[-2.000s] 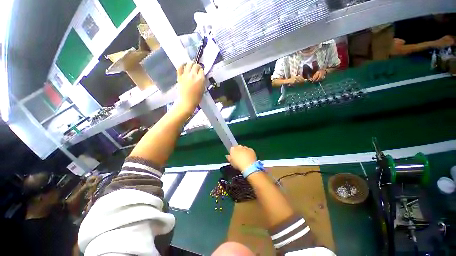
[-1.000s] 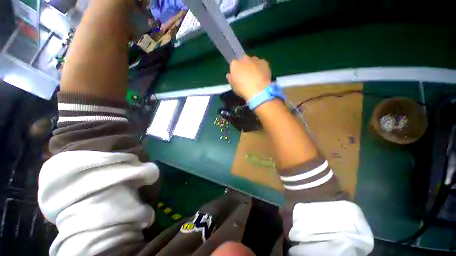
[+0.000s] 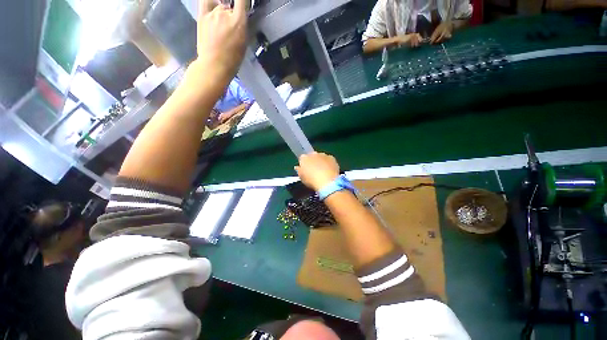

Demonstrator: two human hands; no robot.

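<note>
The pale upright post [image 3: 276, 116] slants up from the bench towards the shelf. My right hand [image 3: 318, 171], with a blue strap at the wrist, is closed around its lower end. My left hand [image 3: 223, 33] is raised at the post's upper part beside the shelf. Its fingertips are cut off by the top edge, so its grip cannot be told. The black fan [image 3: 313, 211] stands below my right hand, partly hidden by it. A yellow-green circuit board strip [image 3: 335, 264] lies on the cardboard [image 3: 412, 232]. Small yellow-and-black parts [image 3: 287, 224] lie left of the fan.
Two white rectangles [image 3: 247, 214] lie at the left. A brown round tub [image 3: 476, 211] stands right of the cardboard. Further right are a green wire spool [image 3: 574, 186] and a metal stand [image 3: 562, 255]. People sit across the bench and at the left.
The view dipped to the bench, then rose partly again. My right hand stays on the post's lower end. My left hand left the picture's top and is partly back in view.
</note>
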